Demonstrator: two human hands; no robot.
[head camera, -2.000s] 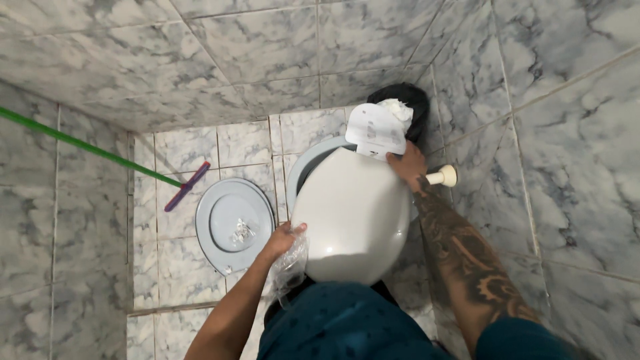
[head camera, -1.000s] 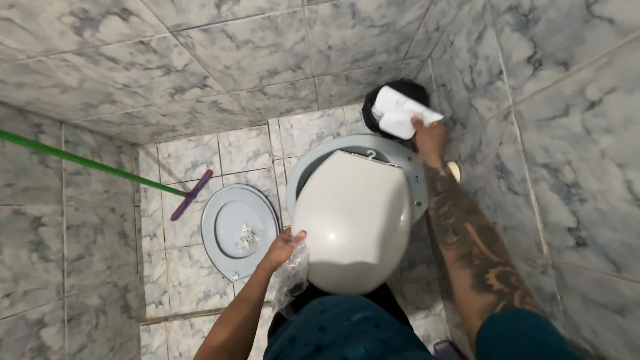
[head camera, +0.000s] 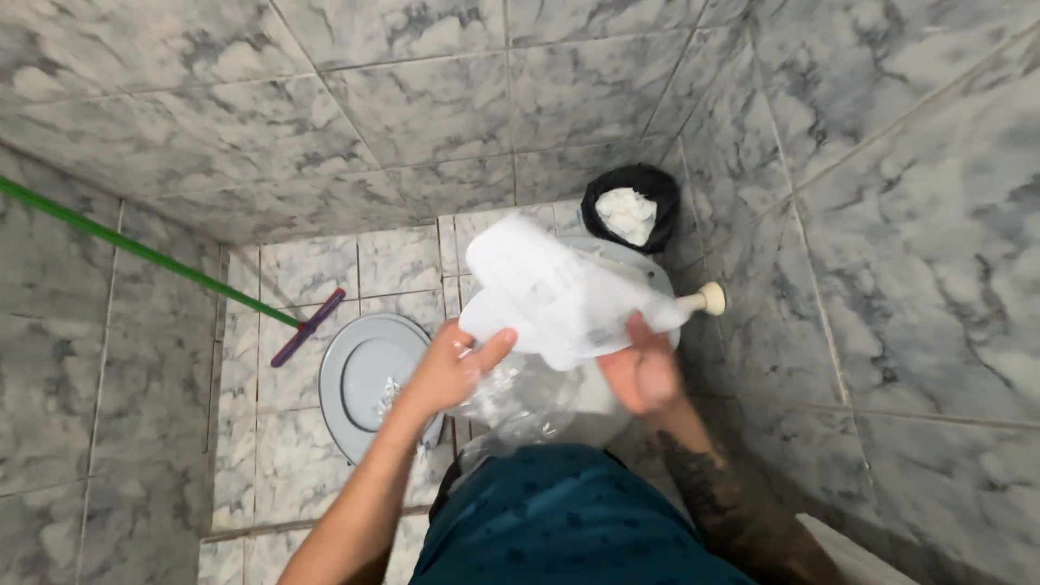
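My left hand (head camera: 459, 366) grips a crumpled clear plastic bag (head camera: 528, 398), with its thumb against a white sheet (head camera: 536, 284). The lower right part of that sheet is in my right hand (head camera: 646, 370), which is blurred by motion. The sheet looks thin, like paper or card, and its material is not certain. Below the sheet, the smooth white lid-like piece (head camera: 601, 406) shows only in part. A pale grey toilet rim (head camera: 662, 276) is partly hidden behind the sheet.
A black-lined bin (head camera: 670, 203) with crumpled white paper (head camera: 627, 215) stands in the corner. A cream pipe fitting (head camera: 712, 299) juts near the right wall. On the floor left lie a grey toilet seat (head camera: 337, 378) with small bits on it and a squeegee's purple head (head camera: 309, 327), its green handle (head camera: 154, 256) slanting up left.
My right hand has come from beside the bin back toward my left hand, bringing the white sheet, which is now spread between both hands. The smooth white piece is now mostly covered.
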